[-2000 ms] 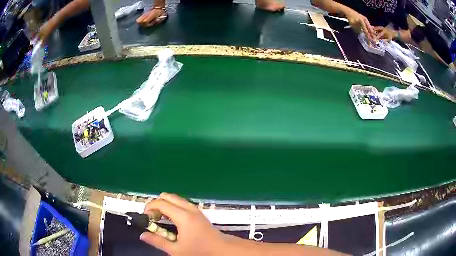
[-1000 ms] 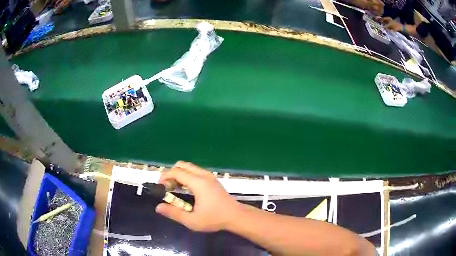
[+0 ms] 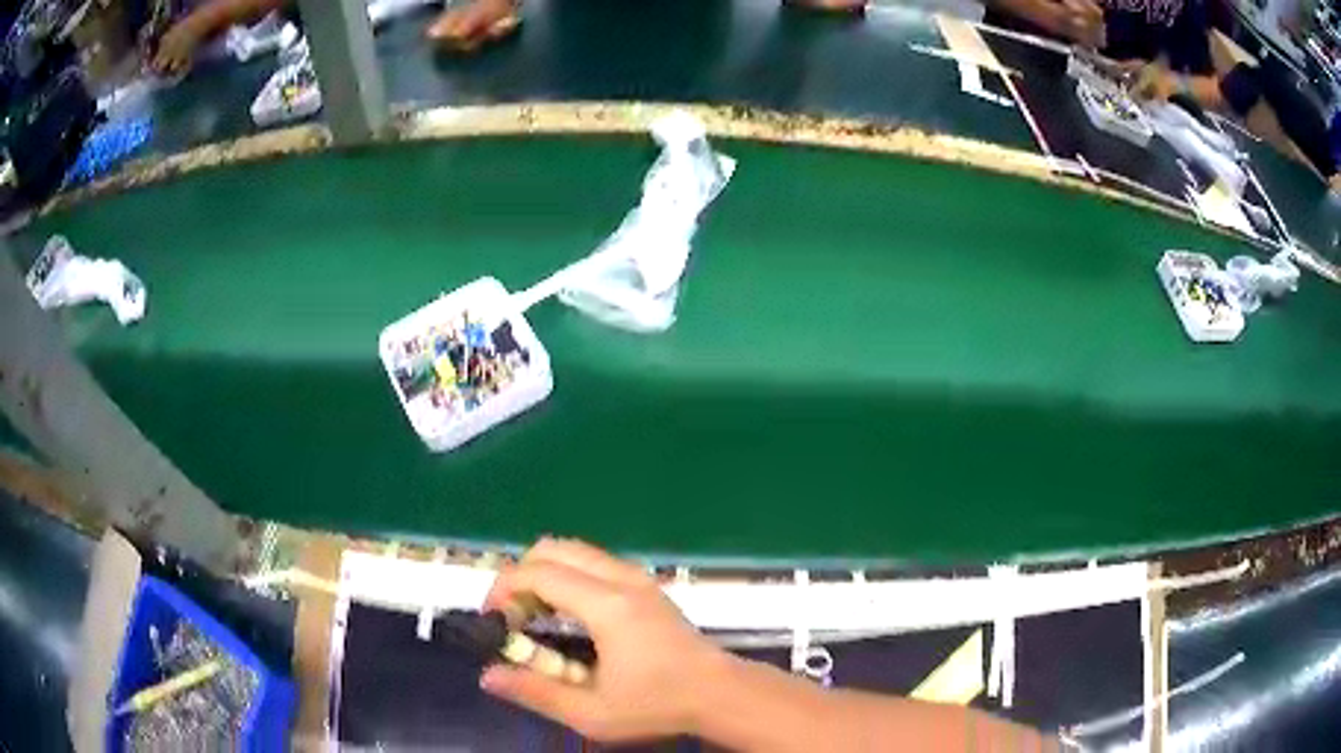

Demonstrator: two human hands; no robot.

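Observation:
My right hand (image 3: 610, 647) reaches in from the lower right and is shut on a hand tool (image 3: 541, 656) with a dark head and cream-yellow handles, held over the black sheet (image 3: 427, 706). My left hand is not in view. An open white housing (image 3: 468, 363) lies on the green conveyor belt beyond my hand. Colourful components show inside it. A white lead joins it to a clear plastic bag (image 3: 643, 265) lying to its upper right.
A blue bin (image 3: 262, 714) of small silvery parts, with a pale yellow stick (image 3: 174, 687) on top, stands at lower left. A grey post (image 3: 103, 441) rises at left. Another housing (image 3: 1203, 299) lies on the belt at right. People's hands (image 3: 474, 24) show across the belt.
The near housing and its bag have moved right along the belt. The right-hand housing has also moved right. My right hand still holds the tool, slightly further right in view.

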